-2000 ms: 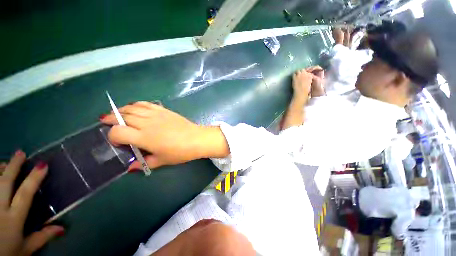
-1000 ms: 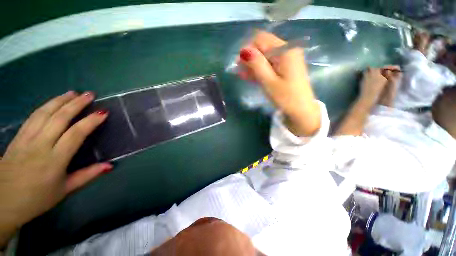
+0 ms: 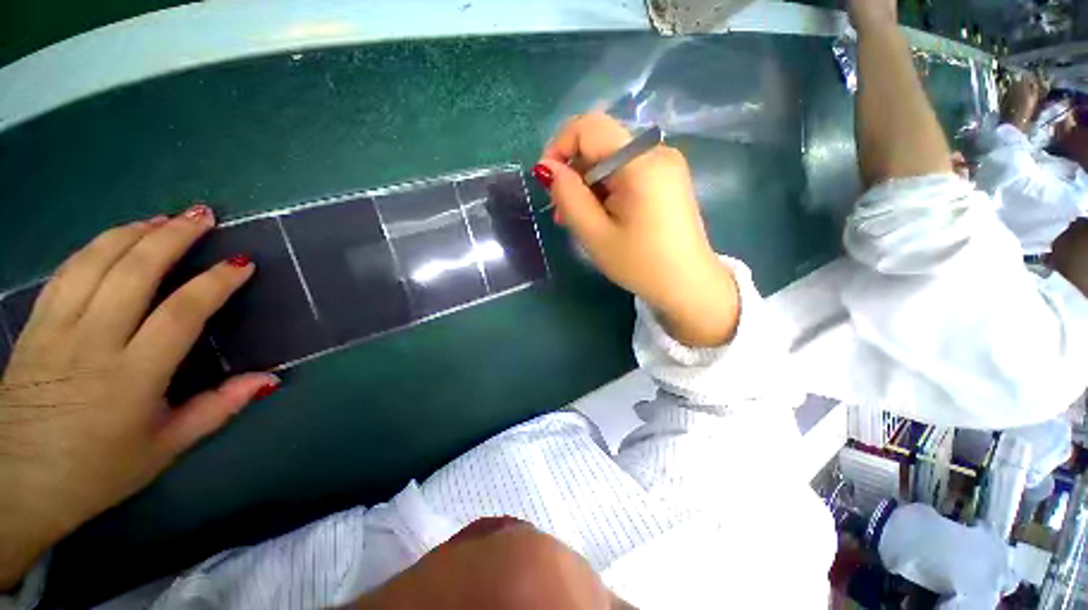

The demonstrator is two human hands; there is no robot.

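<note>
A long dark glossy strip [image 3: 346, 256], divided by thin pale lines into rectangles, lies flat on the green work surface. My left hand [image 3: 131, 334] rests spread on its left part, fingertips and thumb on the strip; it grips nothing that I can see. My right hand [image 3: 638, 221] is just past the strip's right end, holding the tweezers [image 3: 626, 155] between thumb and fingers. The tweezers' tips point toward the strip's right edge. Whether a piece sits at the tips is too small to tell.
Clear wrinkled plastic film [image 3: 704, 101] lies beyond my right hand. A pale rail [image 3: 346, 45] curves along the far side, with a metal bracket [image 3: 698, 12] on it. A neighbouring worker's arm [image 3: 895, 107] reaches over the surface at the right. Other workers sit farther right.
My right hand first left the strip with the tweezers, then came back slightly toward its right end. My left hand stays on the strip. The neighbour's arm now reaches forward toward the rail.
</note>
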